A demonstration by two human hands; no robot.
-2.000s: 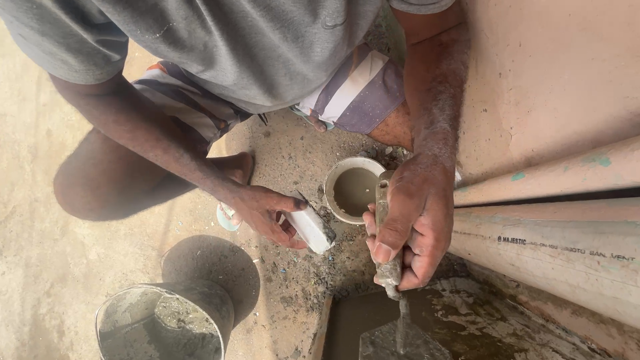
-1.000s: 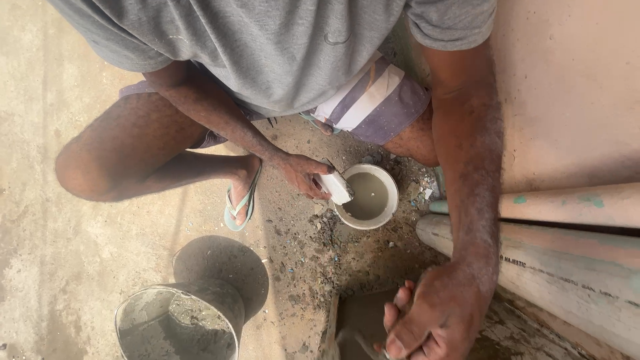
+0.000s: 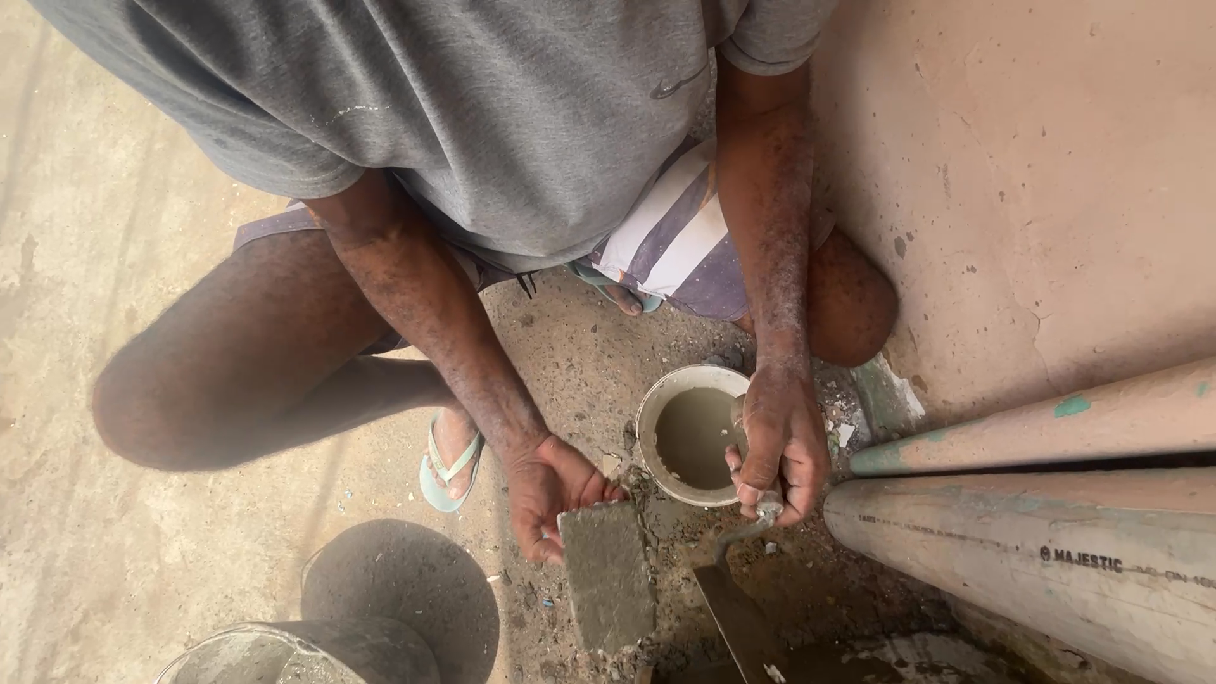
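Observation:
My right hand (image 3: 560,489), palm up at the left, holds a rectangular tile piece (image 3: 608,575) by its upper end. Grey, rough mortar covers the face turned to the camera. My left hand (image 3: 784,446), to the right, is closed around the handle of a trowel (image 3: 736,617); its bent metal neck runs down to a flat blade, partly cut off by the bottom edge. Between and above the hands stands a white round container (image 3: 651,427) of grey-brown liquid. My left fingers overlap its right rim in the view.
A bucket (image 3: 380,646) with grey residue stands at the lower left, beside its shadow. Two large pipes (image 3: 1045,418) lie along the right, below a pinkish wall (image 3: 1026,190). Grit and rubble cover the ground around the container. A dark, wet-looking area is at the bottom right.
My right hand has moved from the container's rim, and the piece that showed white now shows its grey face. My left hand has come up from the bottom edge with the trowel.

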